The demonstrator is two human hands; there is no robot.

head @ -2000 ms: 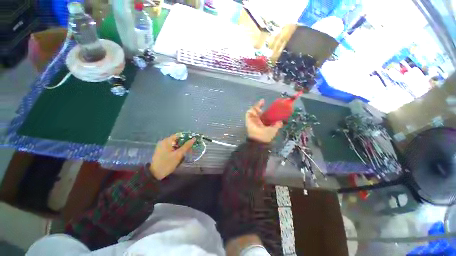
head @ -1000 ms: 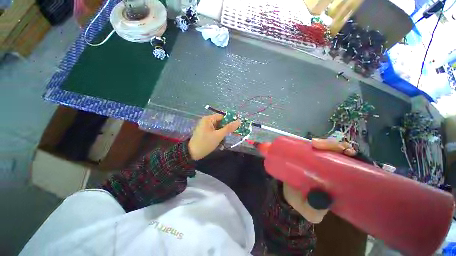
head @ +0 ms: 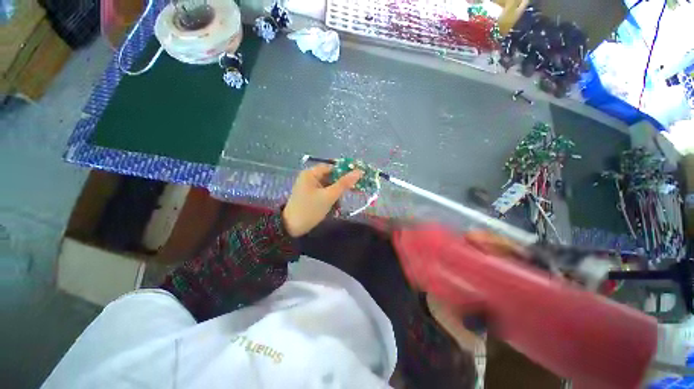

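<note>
My left hand (head: 313, 199) holds a small green circuit board (head: 354, 174) between thumb and fingers over the front edge of the bench. A short black lead (head: 320, 159) sticks out to the board's left, and a long white lead (head: 449, 203) runs off to its right. A short white wire hangs below the board. My right hand (head: 450, 321) grips a large red glue bottle (head: 533, 311), blurred and close to the camera; the bottle hides most of the hand. The bottle's thin tip points toward the board but is too blurred to tell whether it touches.
Wired boards (head: 540, 156) lie in a heap at the right, with a second heap (head: 643, 182) beyond. A parts tray (head: 403, 29) and black components (head: 544, 53) stand at the far side. A tape reel (head: 198, 38) and crumpled tissue (head: 316, 44) are upper left. An open carton (head: 129, 213) is below the bench.
Since the earliest frame, the red bottle has come from above the mat to close before the camera, tip toward the board. Over the last second, it has shifted slightly down and left.
</note>
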